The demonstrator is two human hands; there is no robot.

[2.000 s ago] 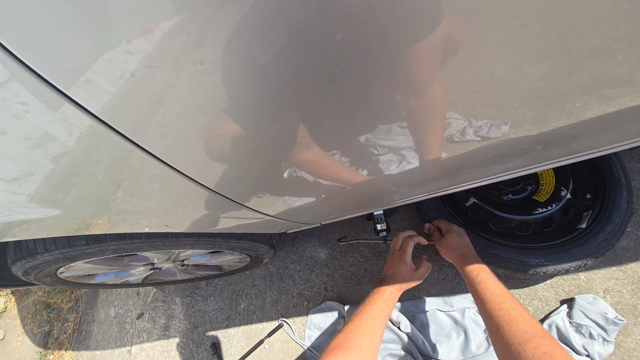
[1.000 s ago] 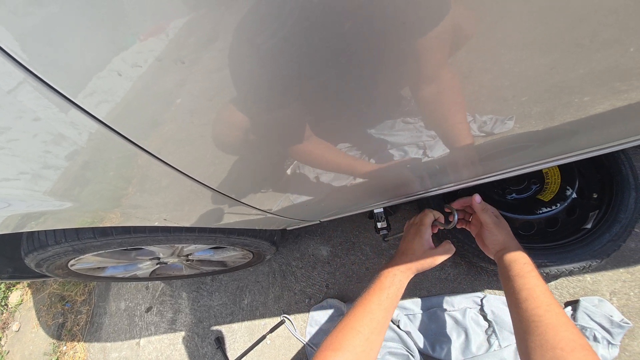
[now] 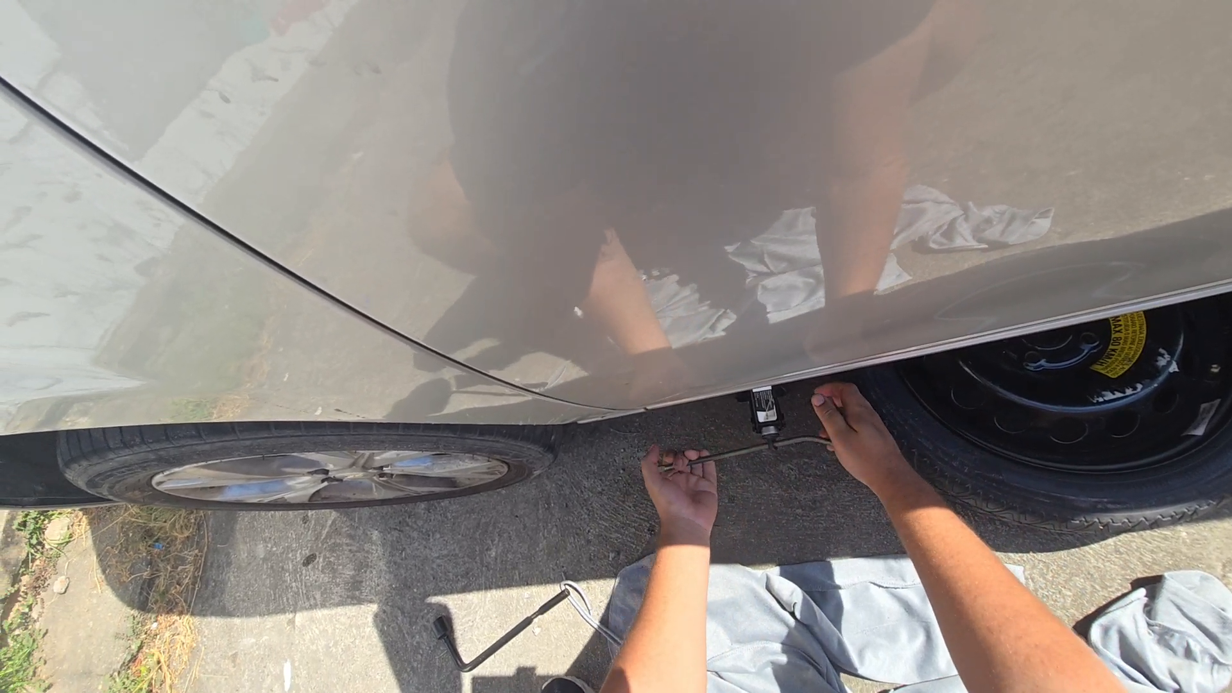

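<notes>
Below the sill of a silver car, a car jack (image 3: 765,412) with a white label stands at the car's lower edge. A bent metal crank rod (image 3: 741,449) runs across the jack's near end. My left hand (image 3: 681,489) is palm up, with its fingers closed around the rod's left end. My right hand (image 3: 854,435) has its fingers curled at the rod's right end, beside the spare tyre; the rod's tip is hidden there. The black spare wheel (image 3: 1039,423) with a yellow label lies partly under the car's edge at the right.
An alloy car wheel (image 3: 332,478) is at the left. On the concrete lie an L-shaped lug wrench (image 3: 515,632), a pale cord (image 3: 587,608) and grey cloth (image 3: 760,616), with more cloth (image 3: 1165,626) at the right. The car's door panel (image 3: 577,192) fills the upper view.
My hands were close together a second ago, fingering a ring-like metal part. They are now apart, at the two ends of the crank rod.
</notes>
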